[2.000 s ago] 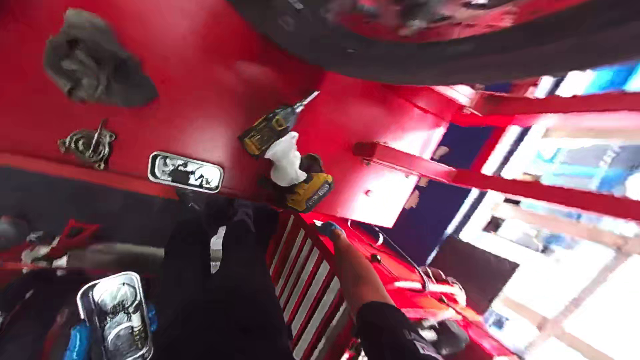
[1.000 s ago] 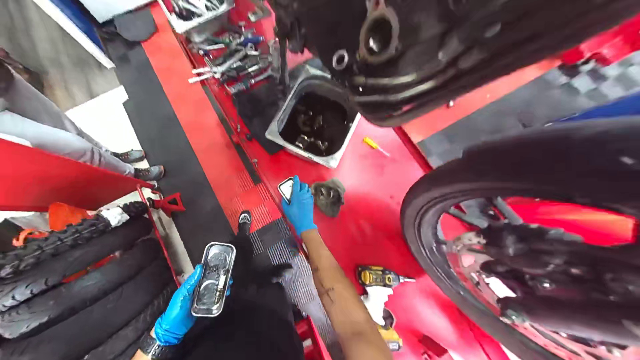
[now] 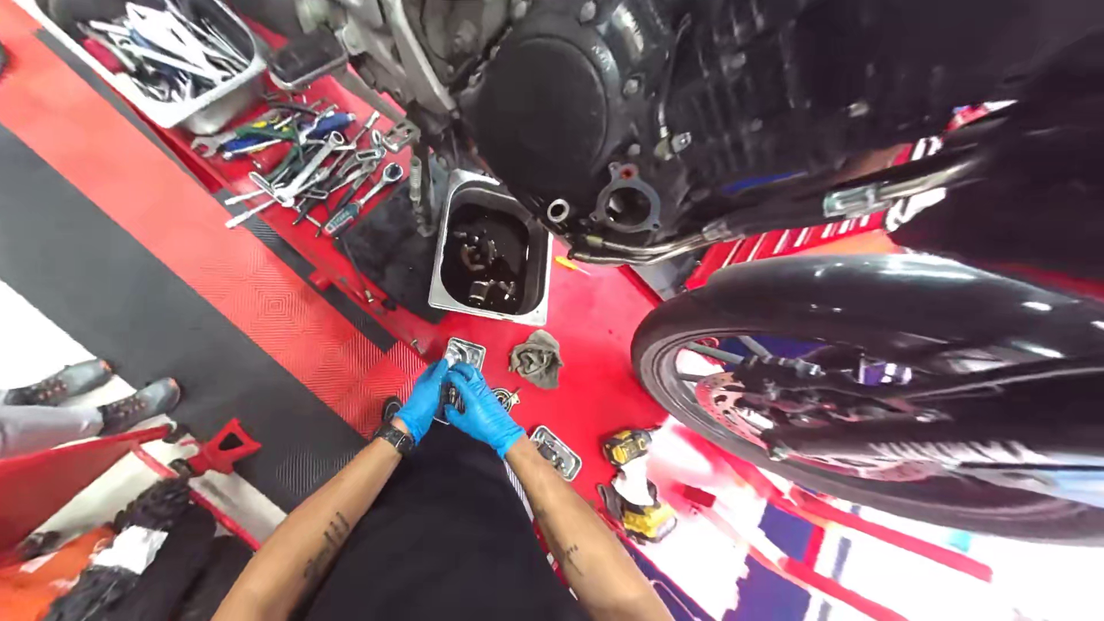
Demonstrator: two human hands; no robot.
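Note:
Both my hands, in blue gloves, meet over a small metal tray (image 3: 467, 352) at the edge of the red lift platform. My left hand (image 3: 423, 399) has its fingers bent near the tray; what it holds is hidden. My right hand (image 3: 479, 410) touches or nearly touches it, and its grip is unclear. Dark small parts show between the hands. To the right lie a crumpled grey rag (image 3: 536, 359), a coiled metal part (image 3: 506, 398) and a second small tray (image 3: 556, 452) with parts in it. Beyond them, a large metal pan (image 3: 490, 259) holds dark oil and several parts.
A motorcycle engine (image 3: 552, 112) overhangs the platform, with its wheel (image 3: 690, 345) at right. Wrenches and other tools (image 3: 319, 168) lie at upper left beside a tool bin (image 3: 172, 60). A yellow cordless drill (image 3: 638, 483) lies at right. Another person's shoes (image 3: 95, 397) are at left.
My hands, apart one second ago, are now together over the platform edge. The left hand no longer holds its tray out at the side. The view has shifted a lot.

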